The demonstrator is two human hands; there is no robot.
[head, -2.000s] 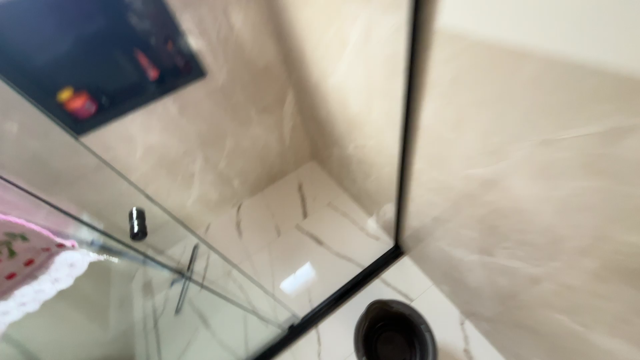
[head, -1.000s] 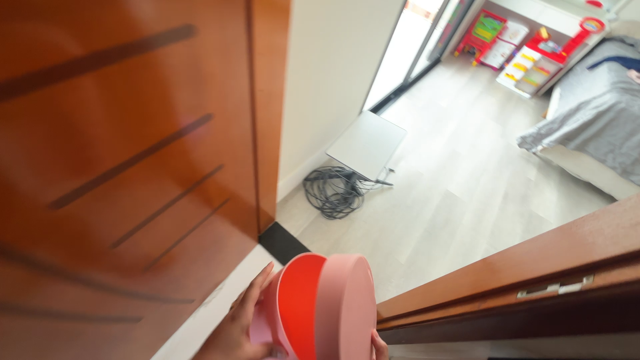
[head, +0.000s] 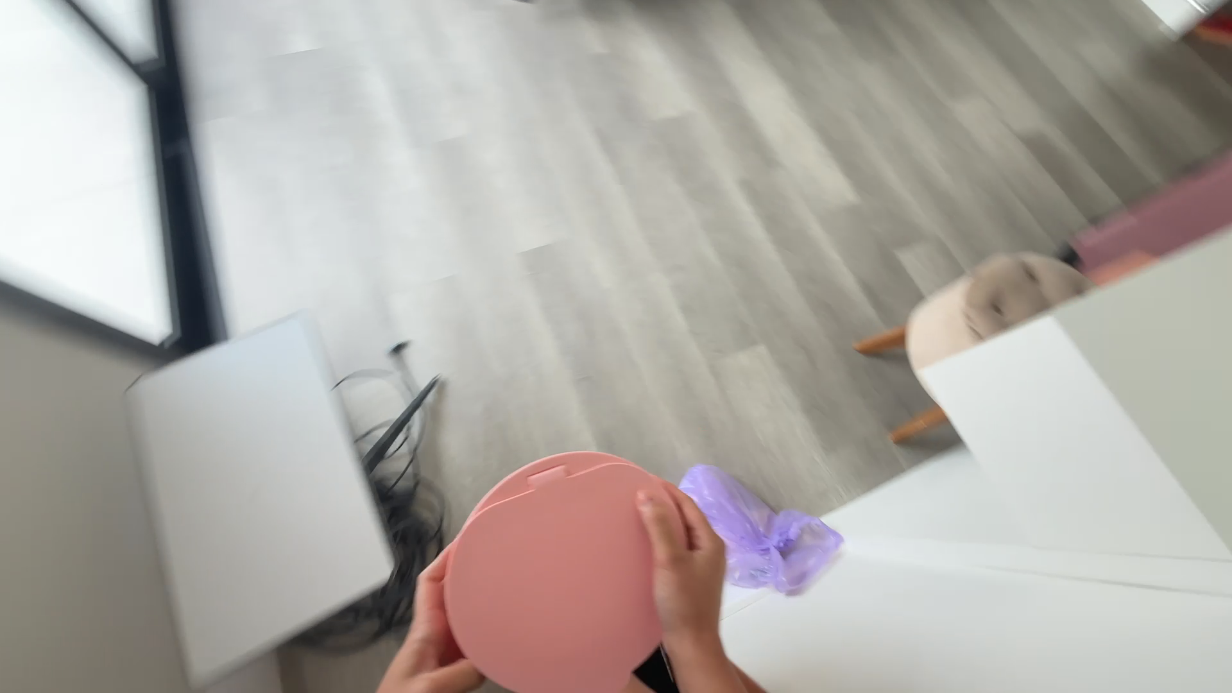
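A round pink plastic container is held between both hands at the bottom centre, its flat pink lid or face toward the camera. My left hand grips its left rim, fingers partly hidden behind it. On the upper right edge, my right hand holds on with the thumb over the flat face and the fingers around the side. Beyond my right hand, a knotted purple plastic bag lies at the edge of a white surface. What the container holds is hidden.
A white panel leans at the left over coiled black cables. White furniture stands at the right, beside a cream stool with wooden legs. Wood-look floor stretches ahead, with a dark-framed glass door at the upper left.
The view has moved from a glass shower area, through a wooden doorway, into the room. The pink container, earlier seen with its red-orange inside showing, now has its flat face toward the camera.
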